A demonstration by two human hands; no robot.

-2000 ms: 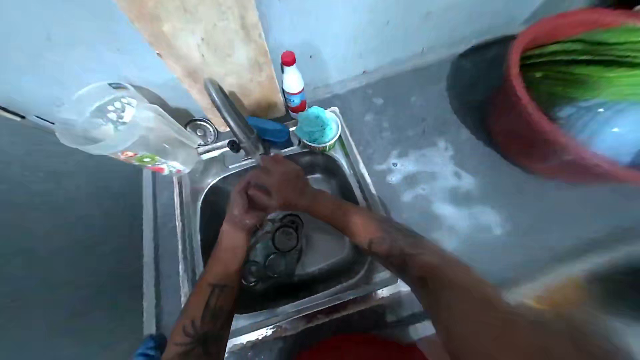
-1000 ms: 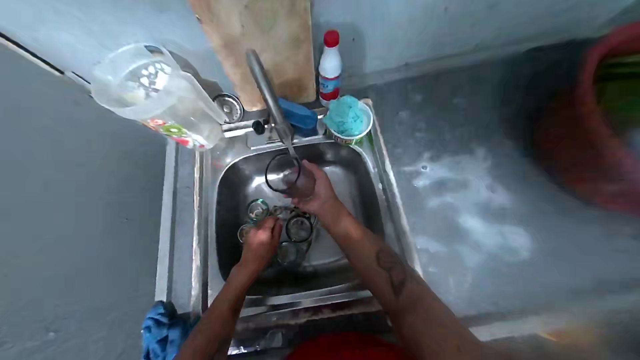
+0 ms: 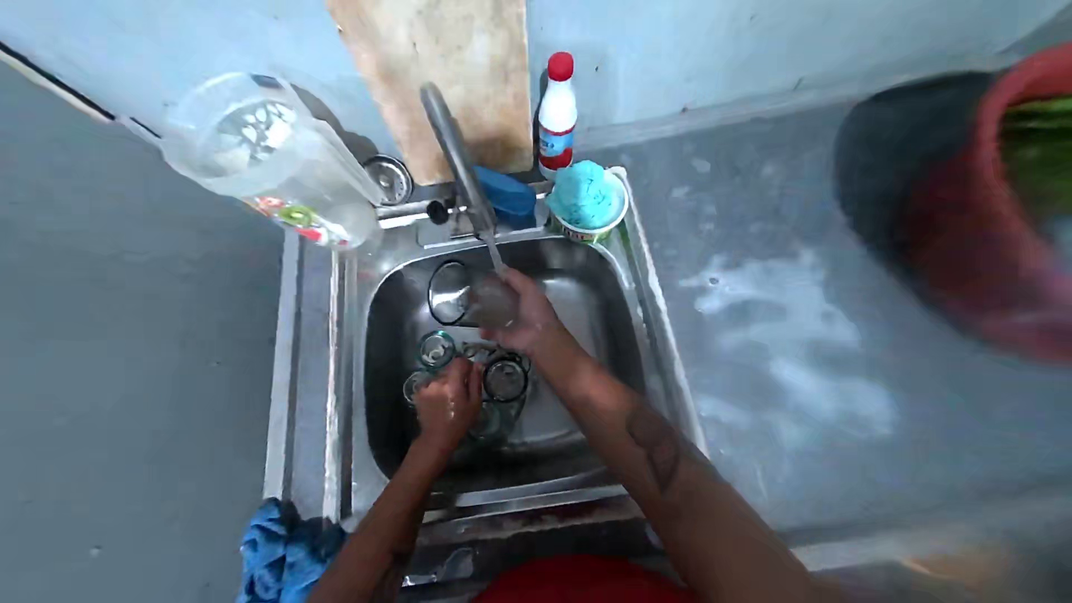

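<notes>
My right hand [image 3: 528,318] grips a clear drinking glass [image 3: 452,293], tipped with its dark-looking rim to the left, just under the stream from the curved metal faucet [image 3: 456,155]. Lower in the stainless steel sink [image 3: 586,314], my left hand [image 3: 452,398] is among several glass vessels. One with a greenish rim [image 3: 436,349] is above its knuckles, and another round glass [image 3: 506,379] lies to its right. The left fingers curl downward; whether they hold anything cannot be told.
A clear plastic pitcher [image 3: 327,193] stands at the sink's back left corner. Behind the sink are a wooden board [image 3: 469,75], a blue object [image 3: 507,193], a red-capped bottle [image 3: 557,117] and a tub with a turquoise cloth or sponge [image 3: 586,197]. A red bucket [image 3: 963,226] is right, a blue cloth [image 3: 280,557] lower left.
Two seconds ago both hands were together under the faucet; by one second ago they had parted, with the glass in my right hand. Since then the glass has tipped further sideways.
</notes>
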